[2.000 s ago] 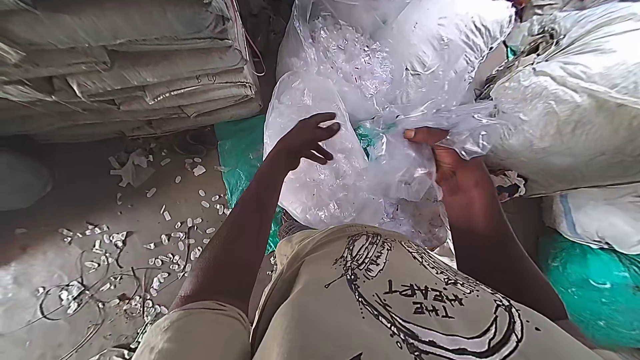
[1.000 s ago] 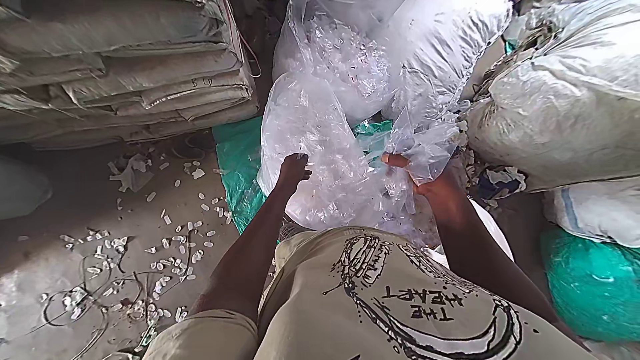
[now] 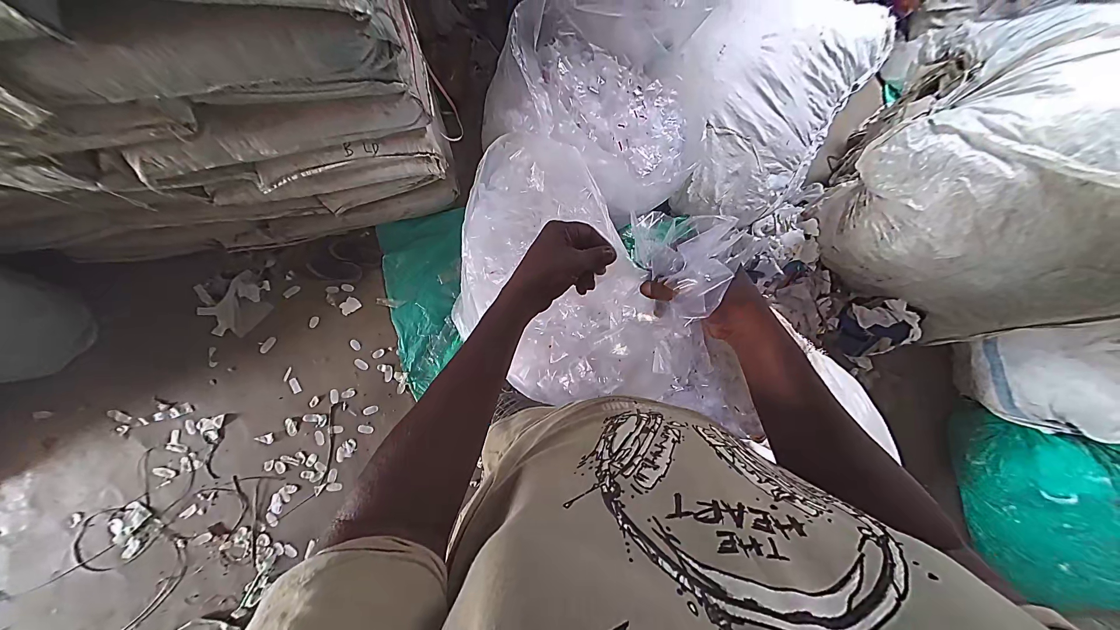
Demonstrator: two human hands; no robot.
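My right hand (image 3: 722,306) is closed on a bunch of clear plastic film (image 3: 700,267), its thumb showing at the left of the bunch. Just left of it my left hand (image 3: 573,262) is raised with its fingers curled together; whether anything thin is between them I cannot tell. Under both hands lies a large clear plastic bag (image 3: 534,188) filled with clear plastic scraps (image 3: 582,350). A piece of green plastic (image 3: 661,236) shows between the bag and the held film.
Stacked filled sacks (image 3: 289,114) stand at the upper left. Another clear bag of scraps (image 3: 612,114) and a white sack (image 3: 779,96) are ahead. Large pale sacks (image 3: 980,201) and a green bag (image 3: 1041,507) lie at the right. Small white pieces (image 3: 302,464) and thin cords (image 3: 149,516) litter the floor.
My left hand was spread open two seconds ago; now its fingers are curled, and it is nearer my right hand than one second ago. My right hand still holds film.
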